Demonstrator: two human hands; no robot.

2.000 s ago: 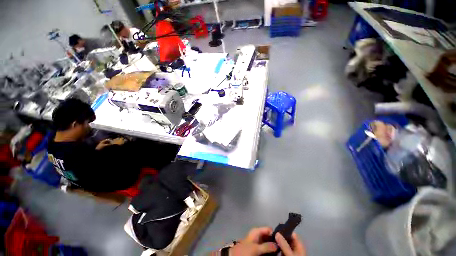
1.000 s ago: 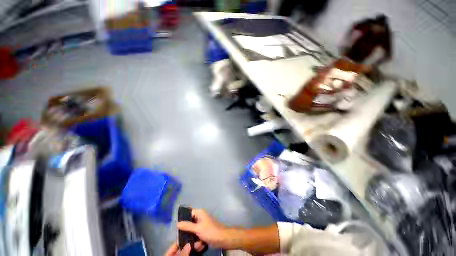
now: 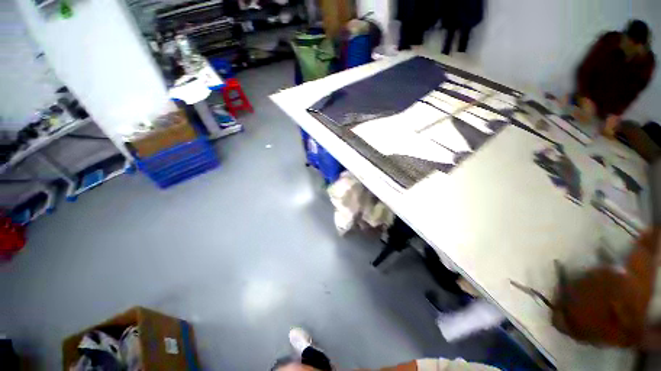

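At the bottom edge a sliver of skin, likely part of my right hand, is cut off by the picture's edge. My right forearm and light sleeve show just right of it. What the hand holds cannot be seen. My left hand is not in view. A white shoe and a dark shape show just above the skin; I cannot tell whether the dark shape is a trouser leg or a held piece.
A long white table at right bears dark fabric, cut pieces and a blurred brown item. A person leans over its far side. A cardboard box stands lower left, blue crates farther back. Grey floor lies between.
The view has swung right, from the sewing machines to the long table. Both hands, earlier around a small dark piece, have dropped almost wholly out of the picture.
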